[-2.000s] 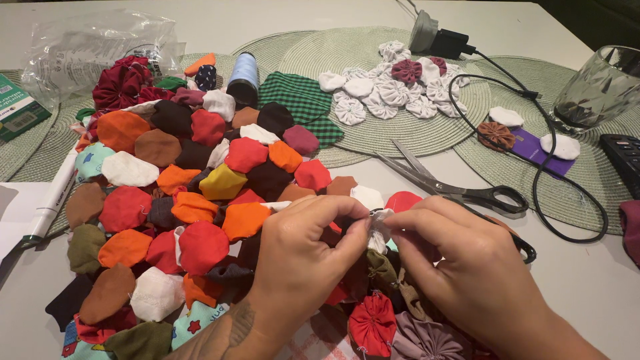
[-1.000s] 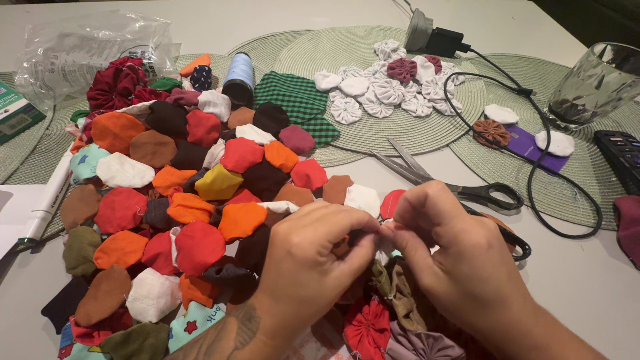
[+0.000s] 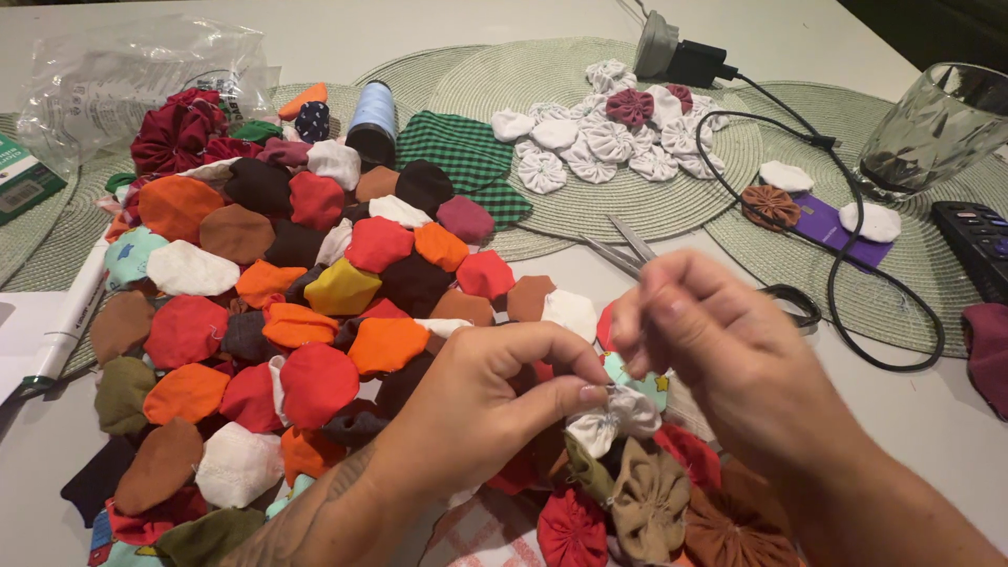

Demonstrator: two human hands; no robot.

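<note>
My left hand (image 3: 504,394) pinches the edge of a white gathered fabric yo-yo (image 3: 602,421) between thumb and forefinger, right of centre. Up and to the right of it, my right hand (image 3: 709,339) is raised, blurred, with thumb and fingers pinched together; what lies between them is too small to tell. Below the white yo-yo hang a tan yo-yo (image 3: 650,496), a red yo-yo (image 3: 572,528) and a brown yo-yo (image 3: 736,531), gathered sides up. A large joined piece of many coloured fabric yo-yos (image 3: 319,386) spreads over the left and middle. Steel scissors (image 3: 622,252) lie partly behind my right hand.
A spool of light blue thread (image 3: 372,118), green checked cloth (image 3: 457,161) and loose white yo-yos (image 3: 610,140) lie at the back. A plastic bag (image 3: 142,87) and a marker (image 3: 67,323) are left. A black cable (image 3: 835,260), a glass (image 3: 929,130) and a remote control (image 3: 972,240) are right.
My right hand has moved up and away from my left fingertips, where the two hands met before. More of the white yo-yo shows now. My left hand still pinches at the work.
</note>
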